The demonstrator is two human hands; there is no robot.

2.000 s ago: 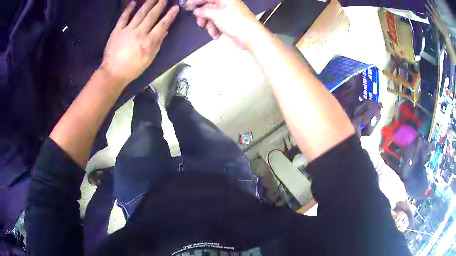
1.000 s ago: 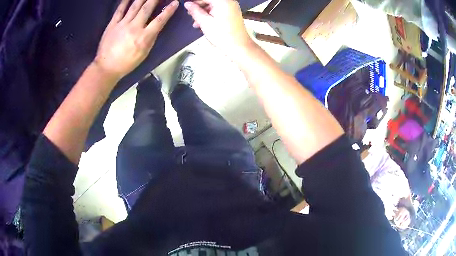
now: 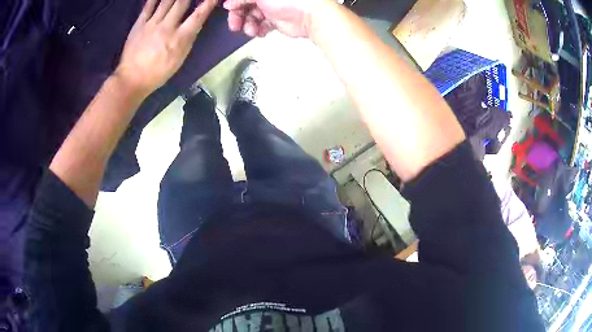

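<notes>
Dark purple cloth (image 3: 78,71) covers the table edge at the upper left, with a tiny white mark on it. My left hand (image 3: 154,48) lies palm down on the cloth with its fingers apart, fingertips cut off by the top edge. My right hand (image 3: 272,16) is just right of it at the top edge, fingers curled over the cloth's edge. Whether it pinches anything is hidden by the bent fingers and the picture's edge.
A blue lattice crate (image 3: 464,71) with dark cloth stands on the floor at the right. Behind it are a red stool (image 3: 535,146) and a cardboard box (image 3: 529,29). Part of another person (image 3: 516,214) shows at lower right. A small round item (image 3: 334,154) lies on the floor.
My left hand has moved slightly left and up and stays flat. My right hand has shifted a little left, beside it. The view of the floor and crate has shifted.
</notes>
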